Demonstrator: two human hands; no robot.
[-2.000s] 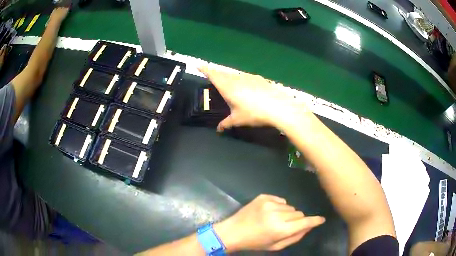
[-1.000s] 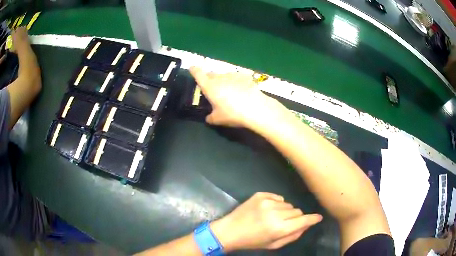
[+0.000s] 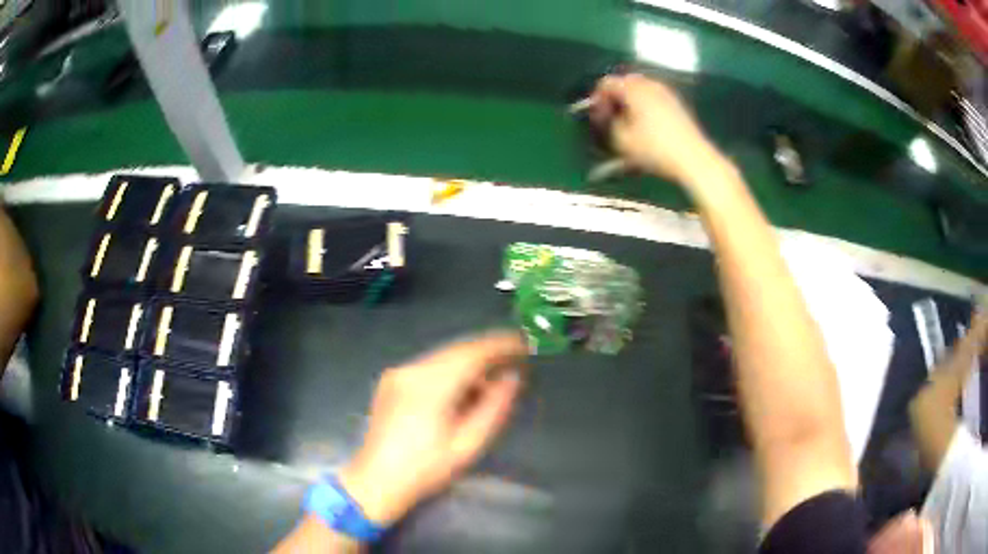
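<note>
My right hand (image 3: 650, 130) is over the green belt, gripping a dark housing (image 3: 598, 128) with pale strips at its two ends; fingers partly cover it and it is blurred. My left hand (image 3: 450, 417), with a blue wrist band (image 3: 345, 509), is blurred above the bench mat. It looks empty, thumb and fingers apart, fingertips close to the lower left edge of a loose pile of green main boards (image 3: 574, 298). A separate small stack of black housings (image 3: 358, 254) with pale strips lies left of the boards. Two columns of stacked black housings (image 3: 211, 271) stand at the left.
A grey post (image 3: 184, 92) rises behind the housings by the white edge rail (image 3: 358, 192). A dark unit (image 3: 791, 159) lies on the belt at right. White paper sheets (image 3: 840, 325) and a dark panel (image 3: 715, 363) are beside my right forearm. Other people's arms show at both sides (image 3: 948, 395).
My right hand has left the small stack for the belt, gripping a housing. My left hand has moved left and up and its fingers have spread. The view has shifted, and the board pile is uncovered.
</note>
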